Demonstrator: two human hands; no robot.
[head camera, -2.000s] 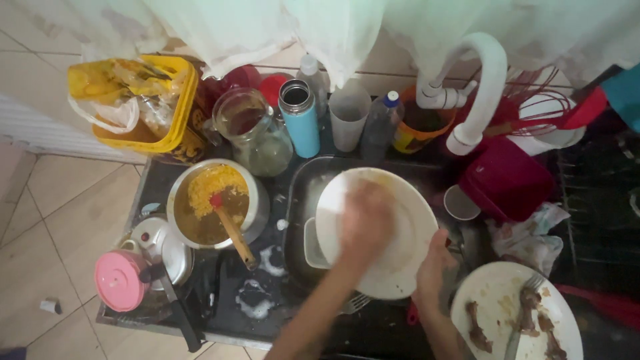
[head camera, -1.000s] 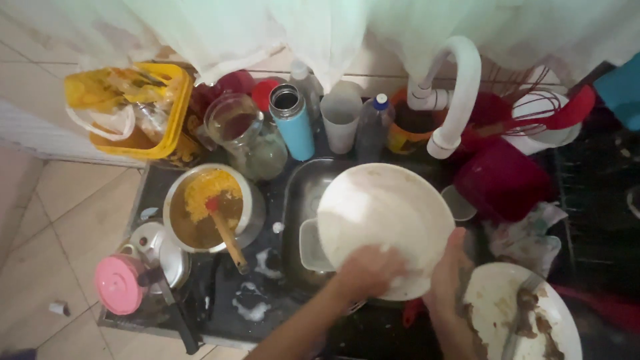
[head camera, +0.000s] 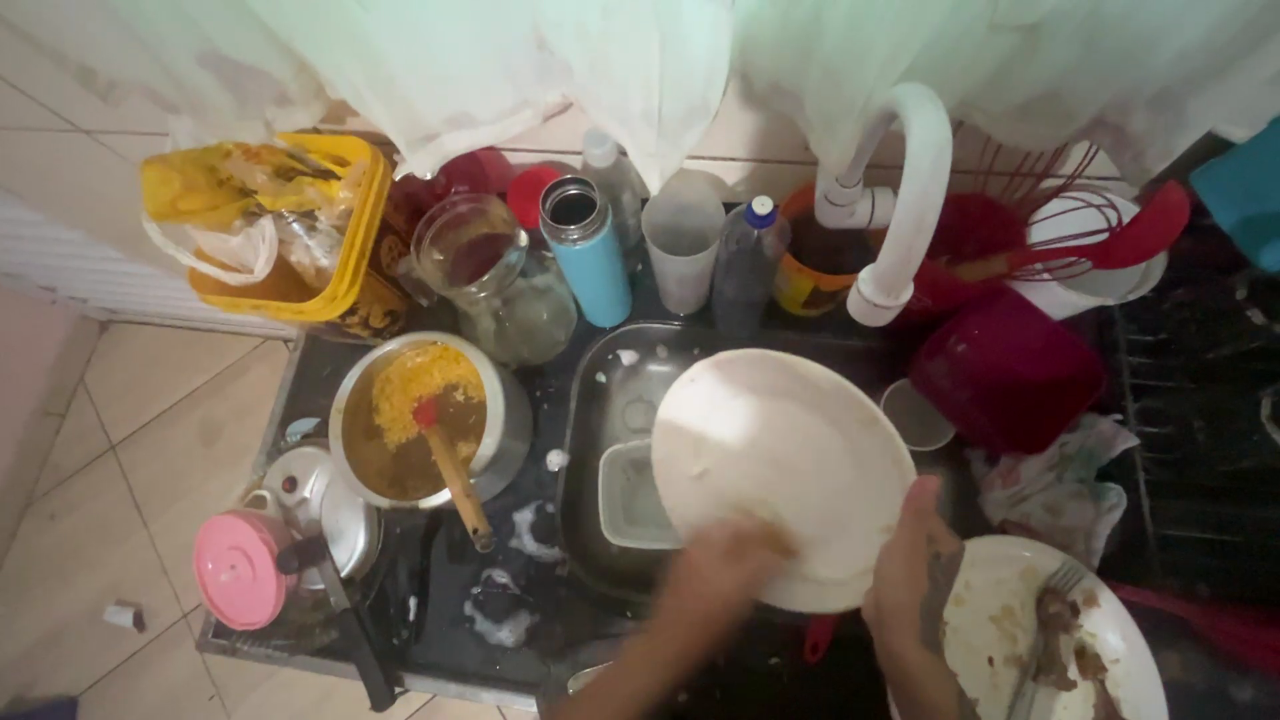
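Observation:
A cream-white plate is held tilted over the metal sink basin. My right hand grips its lower right rim, thumb on the upper face. My left hand, blurred, presses something yellowish-brown, perhaps a sponge, on the plate's lower part. Behind the plate's left edge, a clear rectangular container lies in the basin. The white faucet arches above the basin's back right. A second plate with food scraps and a fork sits beside my right forearm.
At left stand a pot with yellow food and a wooden-handled utensil, a pink-lidded container and a black-handled knife. A glass pitcher, blue bottle and grey cup line the back. A magenta container stands at right.
My left hand has moved from the plate's upper middle down to its lower part. The plate stays in my right hand.

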